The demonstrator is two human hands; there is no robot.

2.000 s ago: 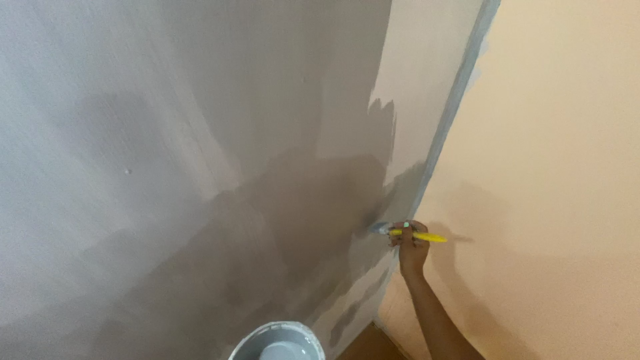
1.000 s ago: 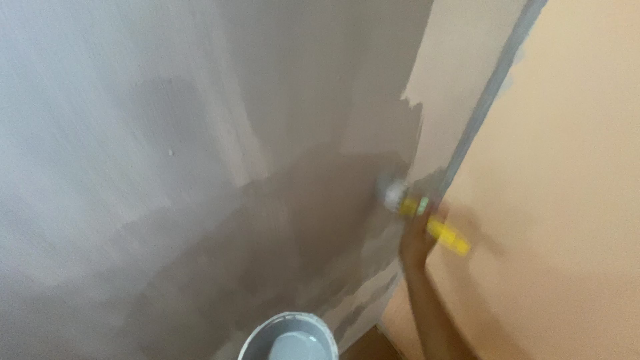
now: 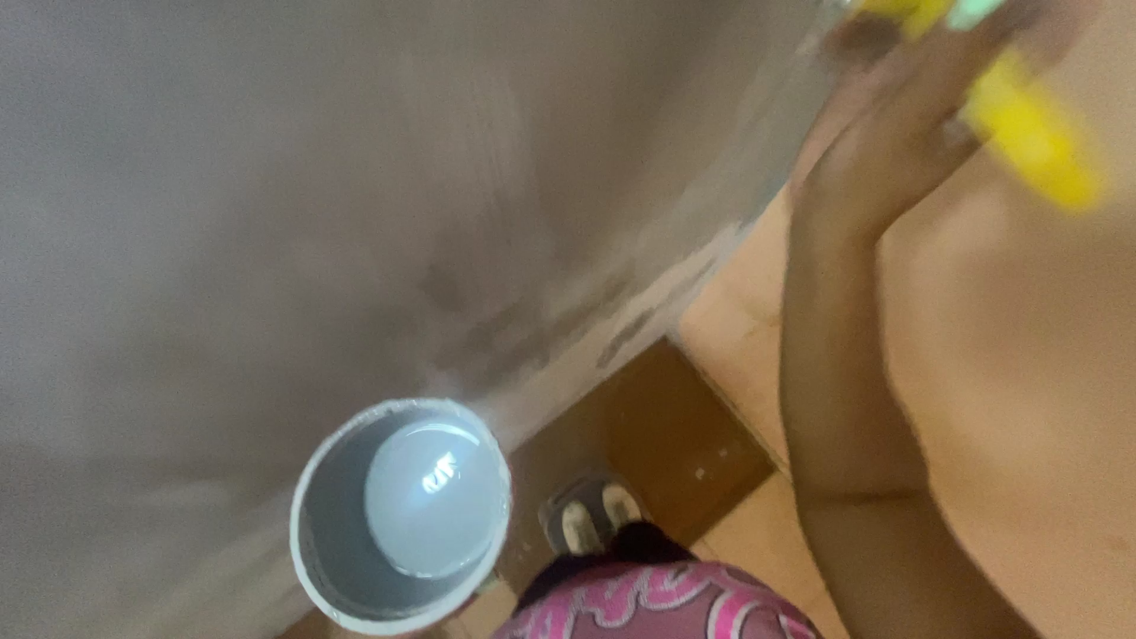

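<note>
At the upper right, my right hand [image 3: 914,115] is closed around a yellow-handled paintbrush [image 3: 1034,133], blurred by motion. The brush's bristle end lies at the top edge of the view, near the grey wall, and is mostly cut off. A bucket of light grey paint [image 3: 435,501] is at the lower left, with paint smeared on its white rim; what holds it up is hidden. The grey painted wall [image 3: 355,222] carries darker, uneven patches. My left hand does not show.
A peach-coloured wall [image 3: 1021,355] stands on the right and meets the grey wall at a corner. Below are a brown tiled floor [image 3: 674,426], my feet in sandals [image 3: 595,515] and my pink-patterned clothing [image 3: 657,603].
The view has tilted down, so the bucket, floor and feet now show. My right hand still holds the brush, which had its bristles at the grey wall near the corner before.
</note>
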